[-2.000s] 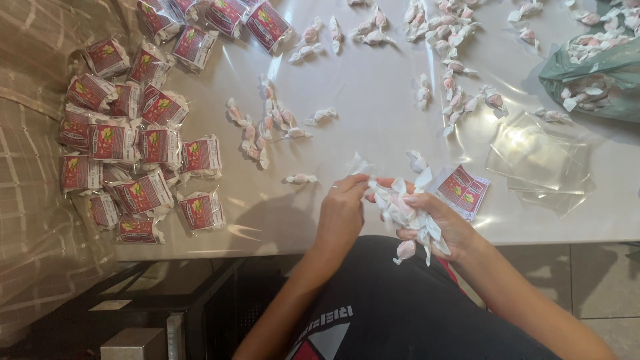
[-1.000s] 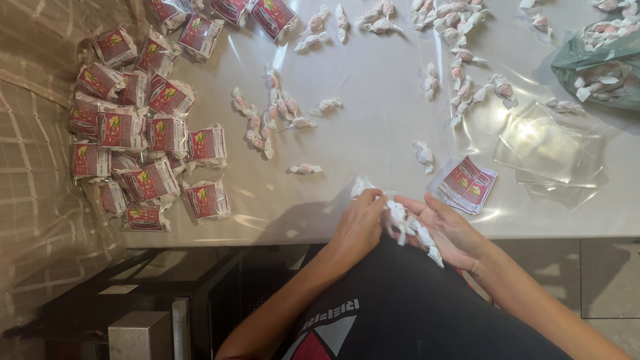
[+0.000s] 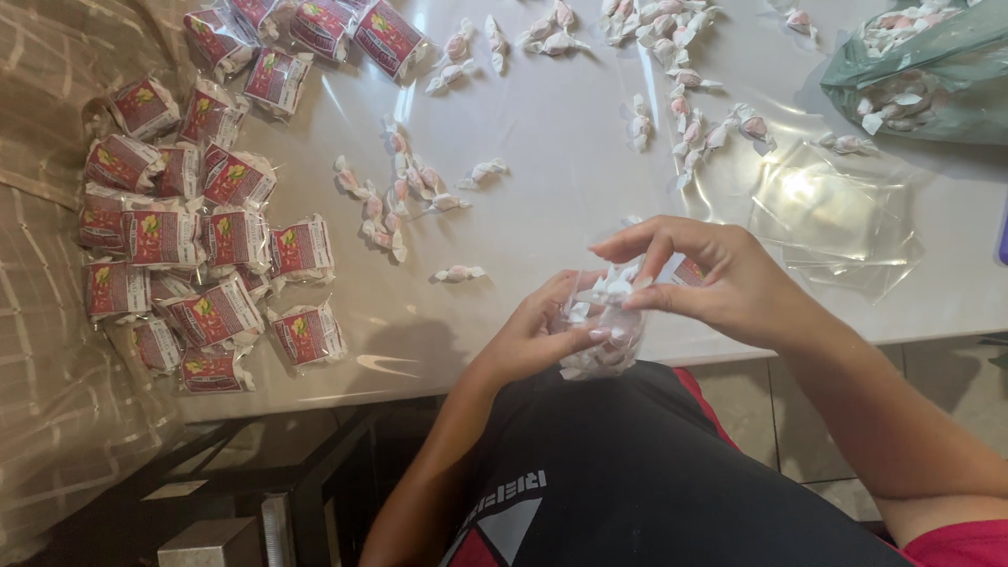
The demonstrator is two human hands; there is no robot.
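My left hand holds a clear plastic bag partly filled with wrapped candies, over the table's near edge. At the bag's top, my right hand has its thumb and fingers around white-wrapped candies; the index finger reaches out above them. Partly hidden behind the right hand lies a red printed label. Flat clear bags lie right of that hand. Loose wrapped candies are scattered on the table, with a single candy left of my left hand.
Filled packets with red labels are heaped at the left, beside a sheer checked cloth. A green plastic bag of candies stands at the upper right. More loose candies lie along the top. The table's near edge runs below.
The candies that lay in my right hand a second ago are no longer on its palm. A clear bag with candies now shows in my left hand, and my right hand has turned over to its top.
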